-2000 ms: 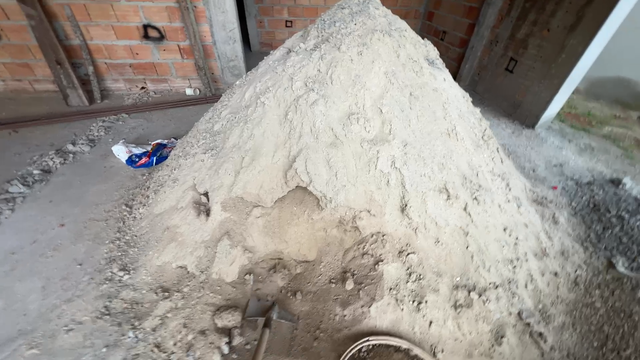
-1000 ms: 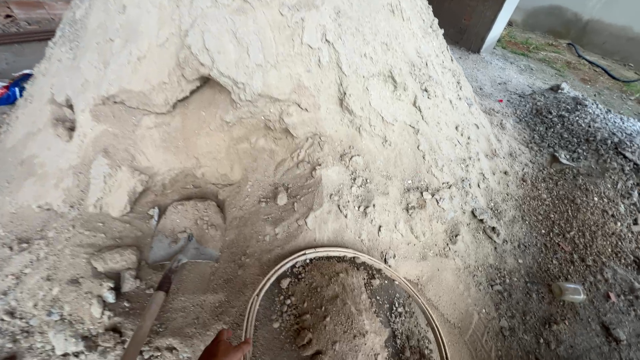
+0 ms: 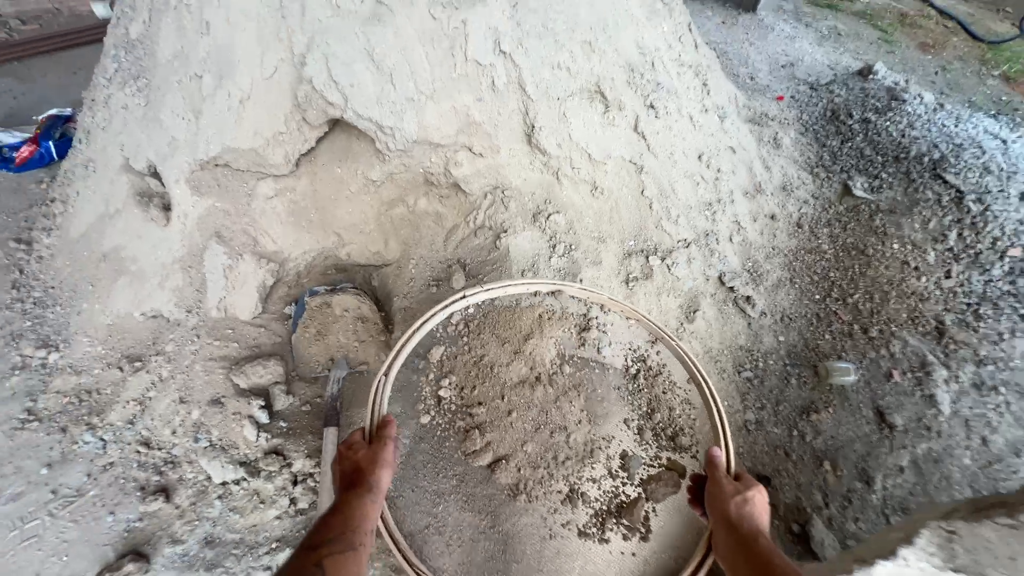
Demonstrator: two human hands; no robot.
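Note:
A large round sieve with a pale rim (image 3: 552, 286) is held level at the bottom centre. My left hand (image 3: 366, 464) grips its left side, thumb over the rim. On the right side, my right hand (image 3: 730, 496) is closed round the rim in the same way. Loose sand (image 3: 520, 384) with pebbles lies on the mesh, and a few larger stones (image 3: 662, 485) sit toward the lower right. Left of the sieve, a shovel blade (image 3: 340, 328) loaded with sand rests at the foot of the pile, its handle (image 3: 329, 456) passing beside my left hand.
A tall sand pile (image 3: 512, 120) with a dug-out hollow rises in front. Dark gravel (image 3: 904, 184) spreads at the right, near a small clear container (image 3: 838, 373). Stone lumps (image 3: 258, 373) lie left of the shovel. A blue plastic bag (image 3: 40, 144) is at the far left.
Both hands are now on the sieve rim; one second ago only one hand showed, at its left edge. The view has tilted down toward the sieve.

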